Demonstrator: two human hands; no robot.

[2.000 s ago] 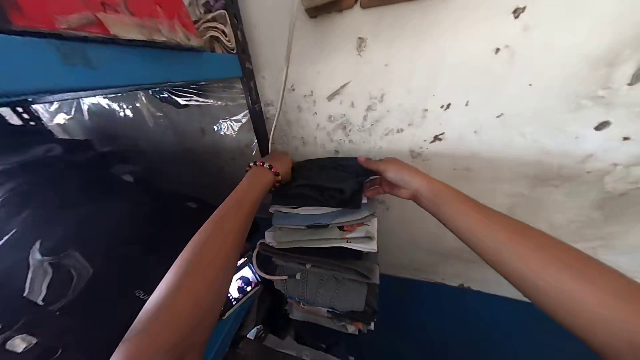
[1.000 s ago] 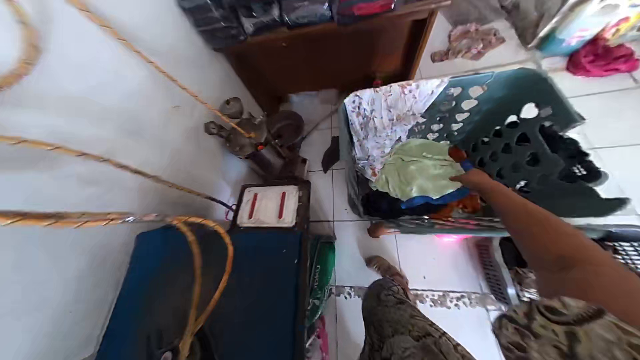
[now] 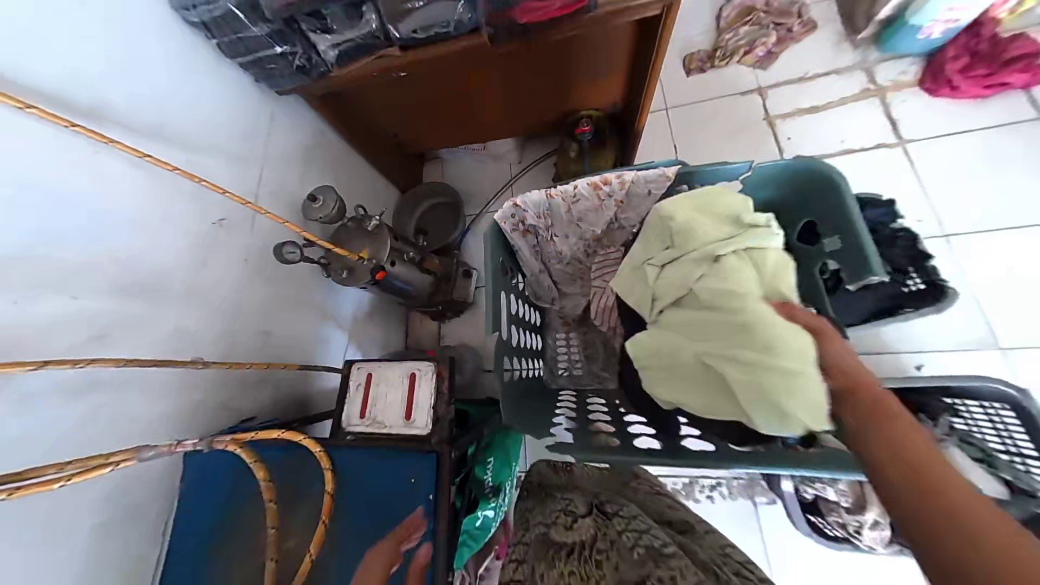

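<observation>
My right hand (image 3: 821,345) grips the edge of a pale green cloth (image 3: 715,317), which spreads over the right part of a green plastic laundry basket (image 3: 524,398). A white floral cloth (image 3: 577,219) hangs over the basket's far left corner, with a striped cloth (image 3: 605,292) and dark cloth beside the green one. My left hand (image 3: 396,552) is partly in view at the bottom edge, above the blue board surface (image 3: 374,479), with its fingers apart and nothing seen in them.
A small steam boiler (image 3: 382,260) with a gauge stands left of the basket. Orange-striped hoses (image 3: 162,162) cross the left side. An iron rest (image 3: 390,396) sits at the blue board's end. Dark baskets (image 3: 999,406) of clothes lie at right. A wooden cabinet (image 3: 487,89) stands beyond.
The view has swung from a stack of folded clothes at a wall to the basket. The pale green cloth now lies more spread out, toward the right of the basket. My left hand has come into view.
</observation>
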